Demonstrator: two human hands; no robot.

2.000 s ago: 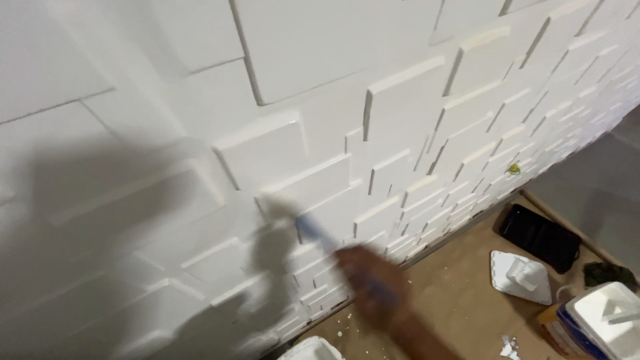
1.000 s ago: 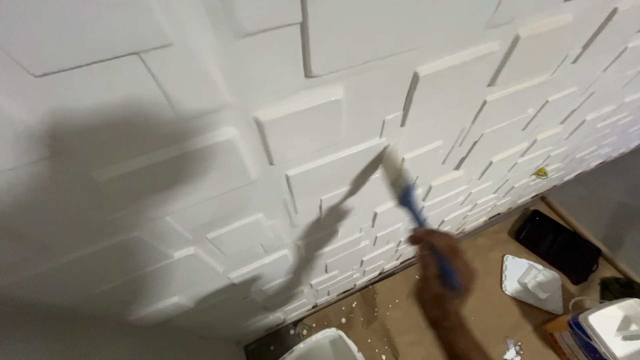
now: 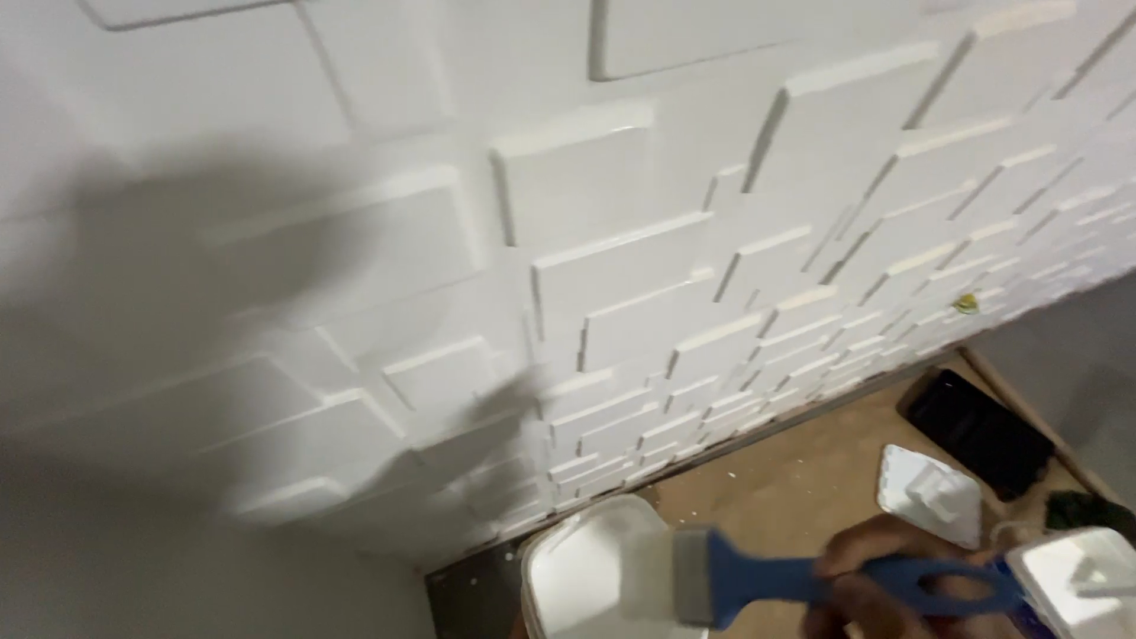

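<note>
My right hand (image 3: 874,577) grips the blue handle of a paintbrush (image 3: 763,572) at the lower right. The brush's pale bristles lie over the mouth of a white plastic tub (image 3: 577,568) of white paint; whether they touch the paint cannot be told. A sliver of skin shows at the tub's lower left edge, too little to tell how it holds the tub; my left hand is otherwise hidden. Behind rises a white wall panel (image 3: 612,186) with raised rectangular blocks, some edges looking glossy. A dark shadow falls on its left part.
On the brown, paint-speckled surface (image 3: 754,488) stand a black phone-like object (image 3: 976,435), a white lid (image 3: 927,493) with a white piece on it, and another white container (image 3: 1083,568) at the right edge. A small yellow-green thing (image 3: 966,303) sits on the panel.
The brush was up at the panel in both earlier frames; my right hand has brought it down to the tub. More of the tub shows now.
</note>
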